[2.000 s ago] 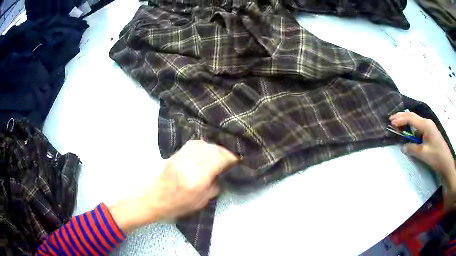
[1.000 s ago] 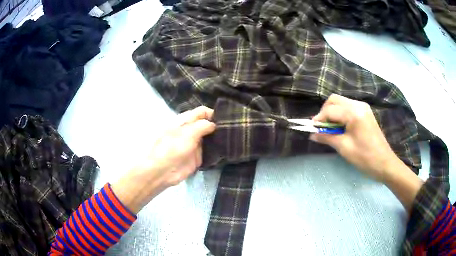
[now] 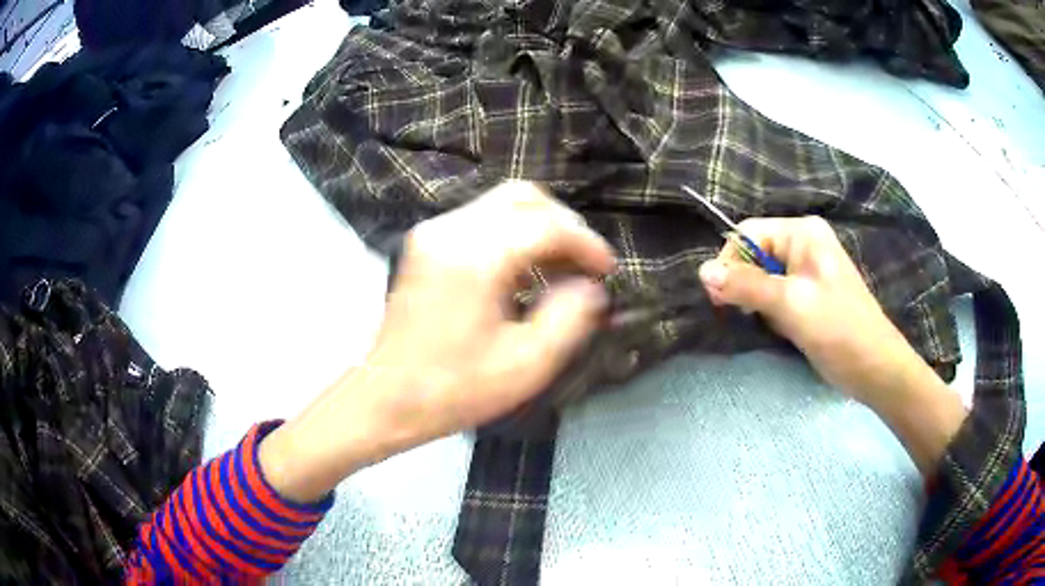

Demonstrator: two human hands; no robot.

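The dark plaid garment (image 3: 802, 172) with cream and yellow check lines lies crumpled in front of me. My left hand (image 3: 493, 298) is blurred over its near edge, thumb and fingers apart with a gap between them; I see no cloth pinched in it. My right hand (image 3: 814, 292) is closed on the thread snips (image 3: 756, 253), blue handle in the fingers, silver blade pointing up and left over the cloth. A flat plaid strip (image 3: 504, 504) hangs down from the near edge. Another plaid strip (image 3: 997, 343) curves down at right across my right forearm.
A gathered plaid pile (image 3: 92, 435) with a small pale loop lies at left. Navy garments (image 3: 92, 172) lie at far left. More plaid cloth (image 3: 848, 40) lies at the far side. The white table (image 3: 710, 481) shows in front.
My left hand has let go of the cloth edge and moved right and up over it. My right hand stays near its place, with the snips now tilted up. The folded near flap has dropped.
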